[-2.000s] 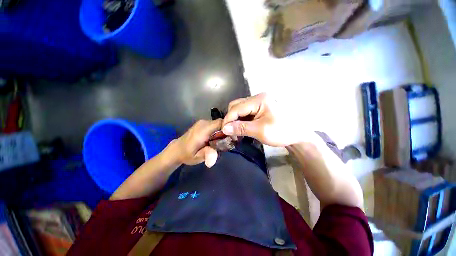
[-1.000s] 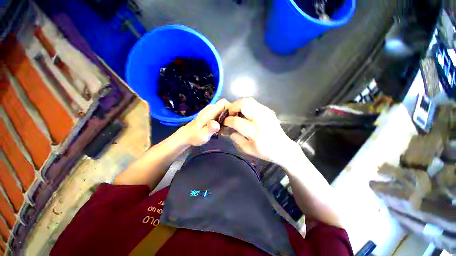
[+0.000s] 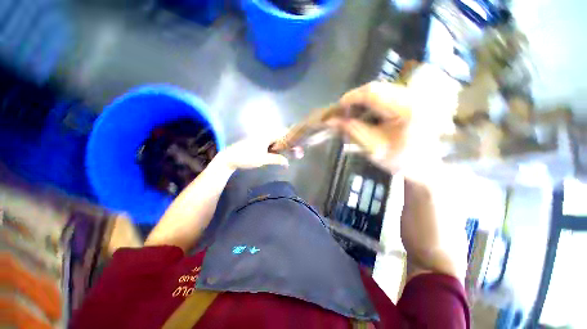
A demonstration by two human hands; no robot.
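My left hand (image 3: 254, 153) is low in front of the apron, its fingers closed on one end of a thin brown strip (image 3: 306, 130). My right hand (image 3: 380, 122) is higher and further right, motion-blurred, with curled fingers at the strip's other end. The strip slants up to the right between the hands. Blur and glare hide its exact shape and the right fingertips.
A round blue bin (image 3: 103, 160) with dark scraps stands beside my left forearm. Another blue bin (image 3: 280, 38) stands further ahead on the grey floor. An orange surface (image 3: 26, 292) shows at lower left. Blurred brown stacks (image 3: 479, 96) lie at the right.
The view has swung, and the orange surface has slid to the lower left edge. My hands were together around a small dark brown piece; my right hand has moved away to the upper right.
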